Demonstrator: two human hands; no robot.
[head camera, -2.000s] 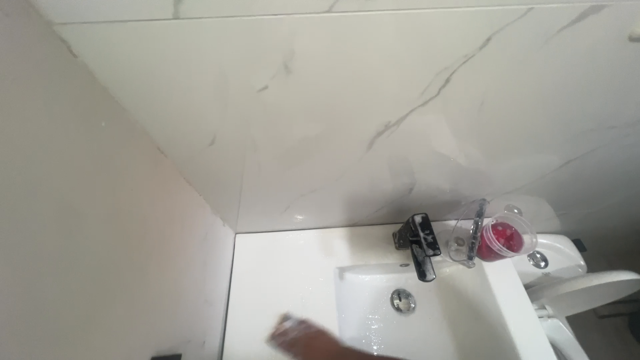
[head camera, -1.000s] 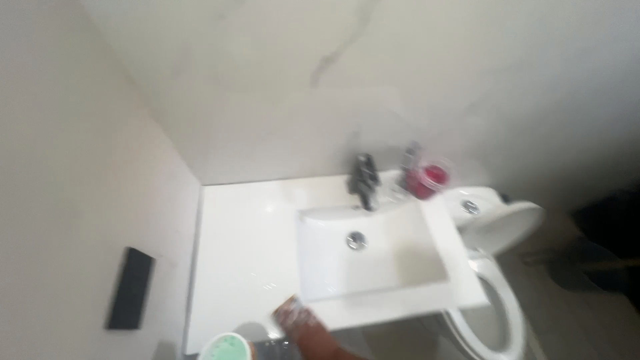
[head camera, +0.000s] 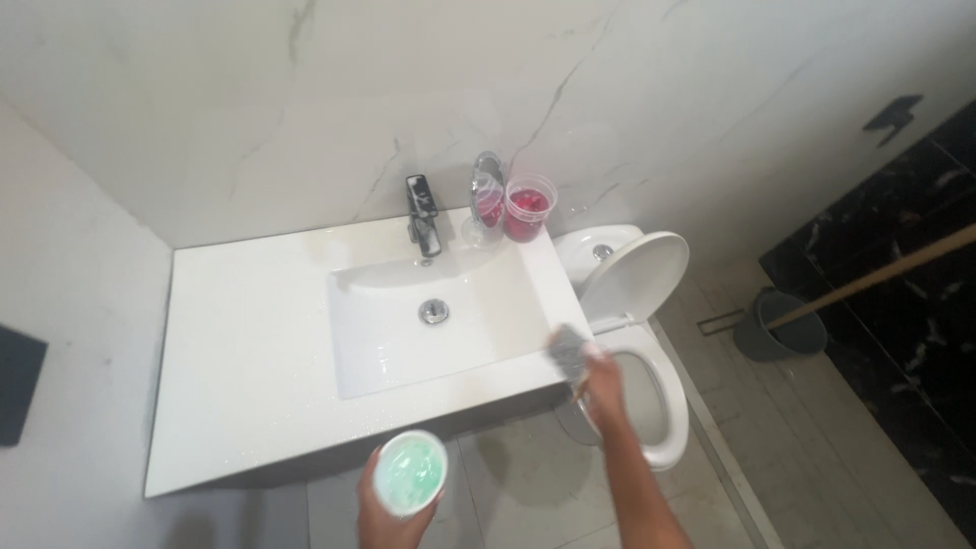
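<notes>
My left hand (head camera: 389, 518) is wrapped around a white cup (head camera: 410, 473) of pale green, foamy contents, below the counter's front edge. A blurred grey scouring pad (head camera: 568, 352) is in my right hand (head camera: 602, 381), at the front right corner of the white washbasin counter (head camera: 236, 343). White foam streaks the black faucet (head camera: 422, 217) behind the basin (head camera: 473, 328). Right of the faucet, a small round stand mirror (head camera: 487, 194) stands beside a clear plastic tub (head camera: 528, 210) with red contents.
Right of the counter is a white toilet (head camera: 671, 412) with its lid (head camera: 640, 274) raised. Farther right, a grey bucket (head camera: 781, 328) on the floor holds a wooden stick (head camera: 884, 274). A black fixture (head camera: 894, 118) is on the back wall, and a dark plate (head camera: 19, 385) on the left wall.
My right hand has moved right, from the counter's front left part to its front right corner. The green-filled cup, at the lower edge one second ago, now shows more fully with my left hand around it.
</notes>
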